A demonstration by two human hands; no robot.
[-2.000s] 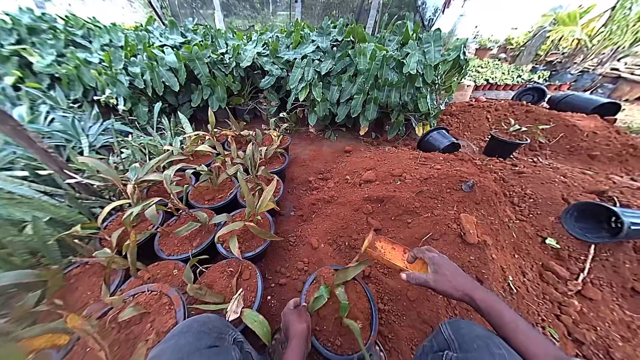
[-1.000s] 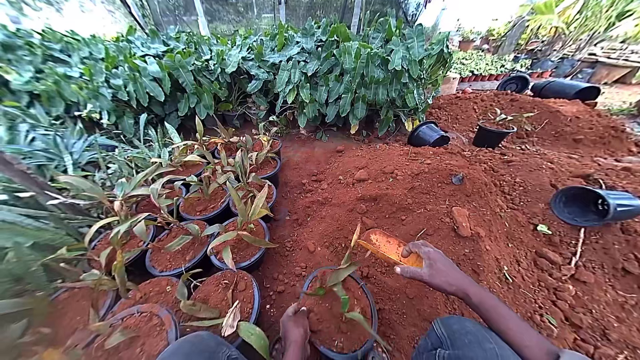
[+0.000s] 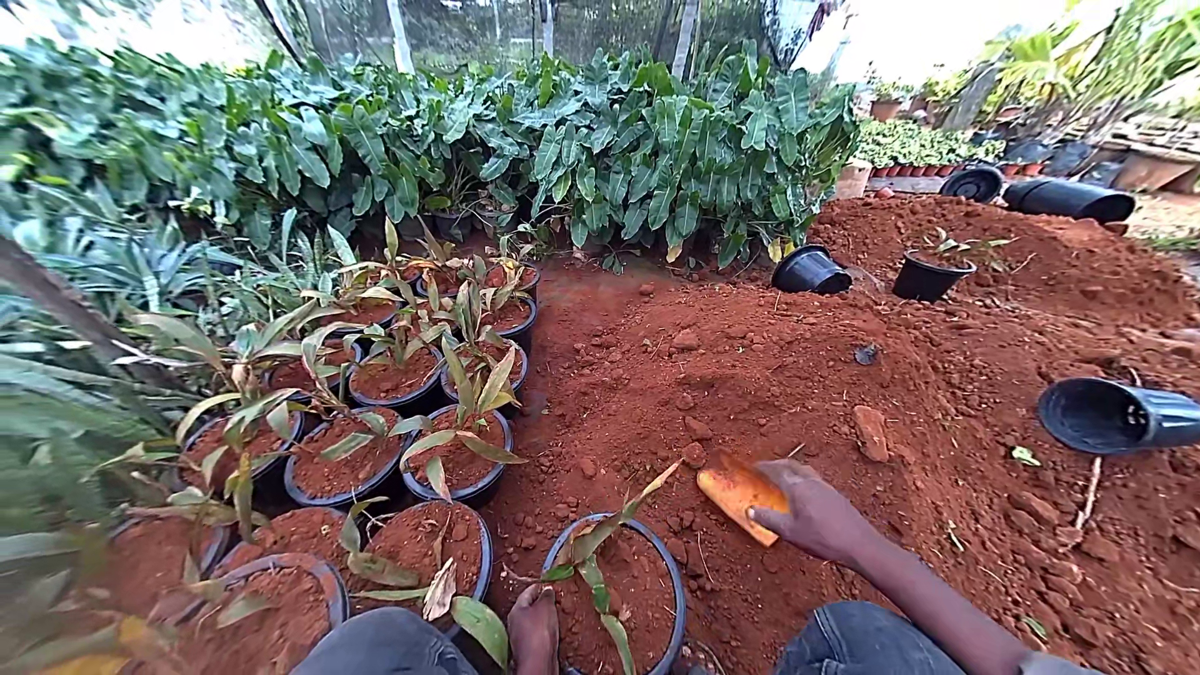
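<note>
My right hand (image 3: 816, 511) grips an orange scoop (image 3: 736, 497), its edge down at the loose red soil to the right of a black plastic pot (image 3: 677, 591). That pot is filled with red soil and holds a young plant (image 3: 592, 553) with green and yellowing leaves. At the pot's left rim is my left hand (image 3: 533, 626), its fingers partly hidden; whether they grip the rim is unclear. Both hands are low in the view, between my knees.
Rows of soil-filled pots (image 3: 394, 375) with similar plants stand at left. A red soil mound (image 3: 778, 375) spreads right, with a tipped black pot (image 3: 811, 270), an upright one (image 3: 928, 277) and another lying down (image 3: 1111, 417). Dense leafy plants (image 3: 600, 141) line the back.
The scoop has moved away from above the pot, down to the soil at its right, and its tilt has changed. My left hand stays beside the pot.
</note>
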